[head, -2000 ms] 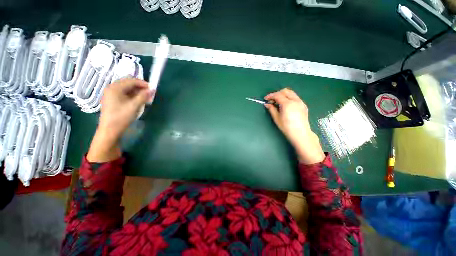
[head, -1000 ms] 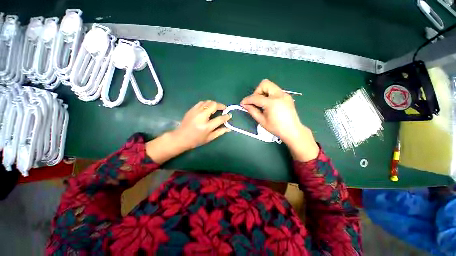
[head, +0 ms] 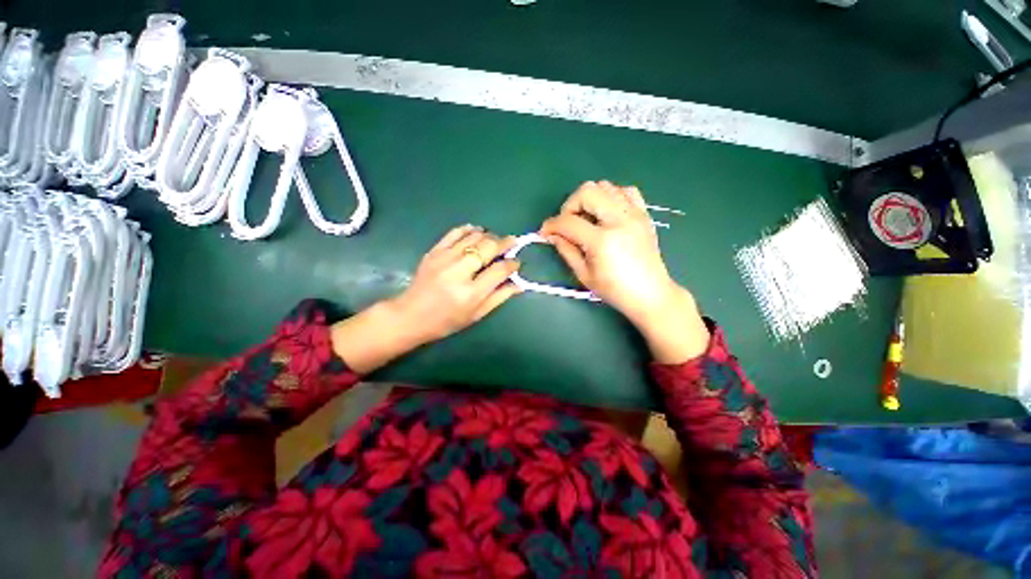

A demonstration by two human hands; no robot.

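A white looped housing (head: 556,291) lies between my hands, in the middle of the bench. My left hand (head: 455,283) holds the closed end of its loop. My right hand (head: 611,249) grips the upper side of the loop with thumb and fingers and covers the round end. Thin pale strips (head: 667,210) stick out to the right, beyond the fingers of my right hand; their other ends are hidden. I cannot tell whether a strip is at my fingertips.
Stacked white housings (head: 70,288) stand at the left, with more in a row (head: 209,136) above. At the right are a pile of thin strips (head: 800,271), a small ring (head: 823,368), a screwdriver (head: 893,364), a black fan (head: 913,215) and a yellow sheet (head: 961,328). A metal strip (head: 543,95) crosses the bench.
Two seconds ago my hands were apart, the left lifting a housing. They have come together on a housing at the middle. Since one second ago my right hand has shifted slightly, covering the round end.
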